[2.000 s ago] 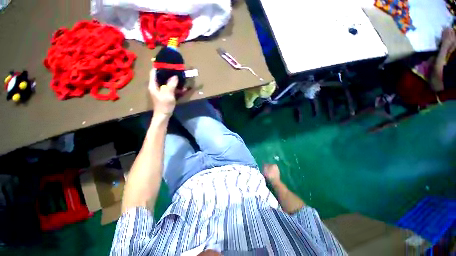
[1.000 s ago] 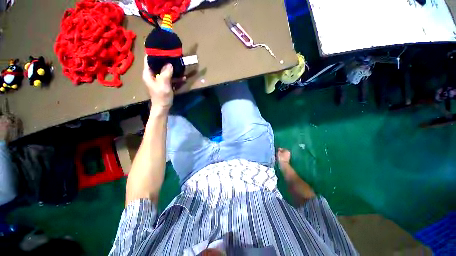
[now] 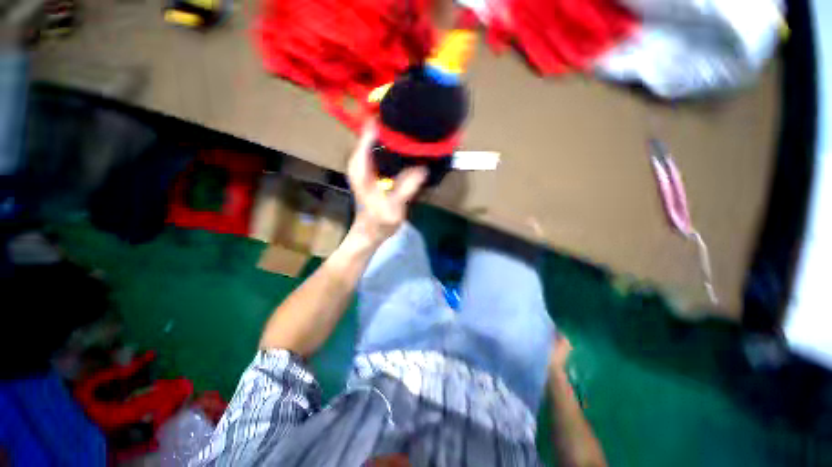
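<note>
The frame is blurred. My left hand (image 3: 385, 199) is shut on a black plush penguin (image 3: 424, 114) above the table's front edge. The toy has a red band around it, a yellow and blue tip at the top and a white tag sticking out to the right. My right hand (image 3: 560, 353) hangs low beside my thigh, small and blurred, away from the toy; whether it holds anything cannot be told. A large heap of red scarves (image 3: 338, 41) lies behind the toy.
A second red batch (image 3: 566, 35) lies by the white bag (image 3: 707, 46). Pink snips (image 3: 672, 190) with a cord lie right on the brown table (image 3: 556, 150). A dark toy (image 3: 193, 13) is far left. A red stool (image 3: 217, 191) and cardboard box (image 3: 290, 219) are below.
The view has swung and tilted, so the table and its things appear shifted. My left hand still holds the penguin in much the same way. My right hand stays low at my side.
</note>
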